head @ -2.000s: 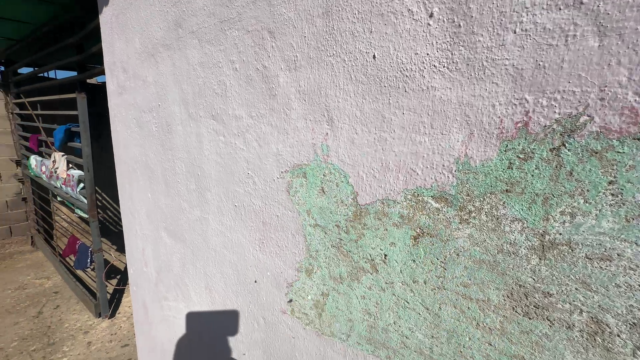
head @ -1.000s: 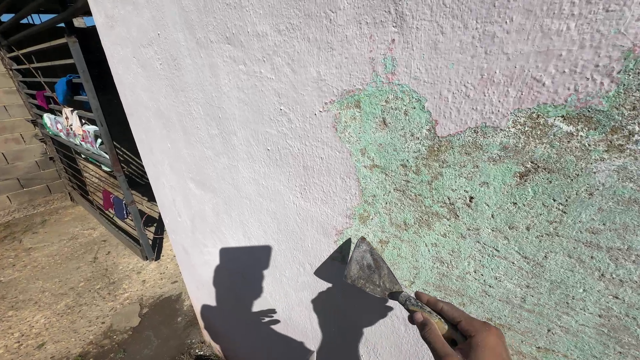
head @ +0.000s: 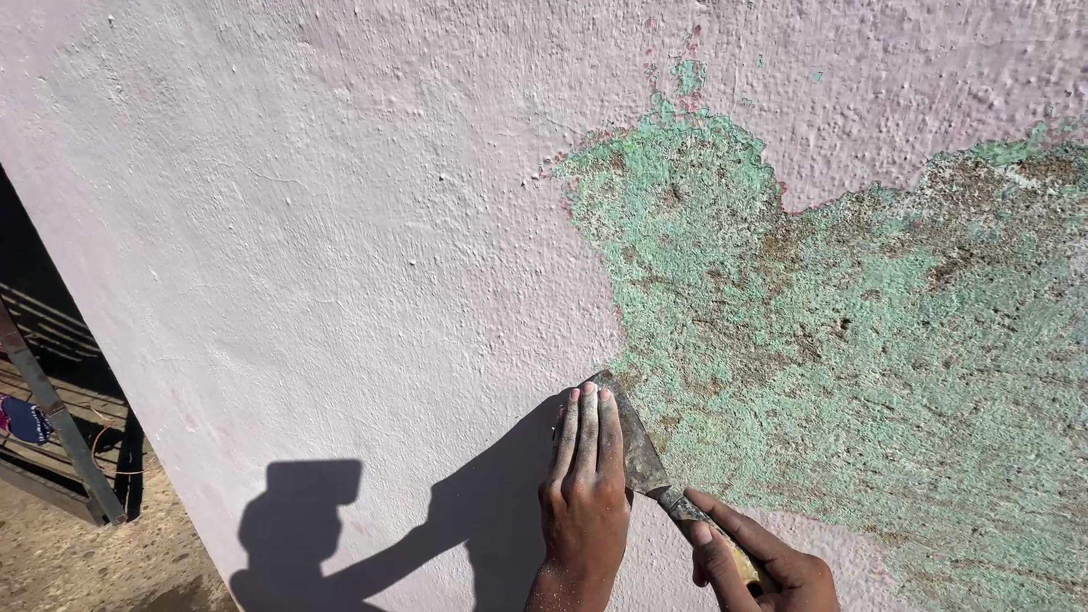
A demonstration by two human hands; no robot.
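Observation:
My right hand (head: 756, 552) grips the handle of a paint scraper (head: 643, 459) at the lower middle of the view. The scraper's worn metal blade points up and left, its tip at the border between pale pink paint and a bared green patch (head: 850, 340) on the wall. My left hand (head: 586, 501), dusty at the fingers, lies with its fingers together and extended over the left part of the blade. The fingers hide that part, so whether they press on metal or wall cannot be told.
The rough pink wall (head: 340, 212) fills most of the view, with my shadow (head: 297, 535) on its lower left. Beyond the wall's left edge stand a metal-barred gate (head: 64, 425) with cloth on it and sandy ground (head: 110, 552).
The scraper came into view in my right hand, and my left hand has since joined it at the blade. The view has shifted, leaving less of the gate visible.

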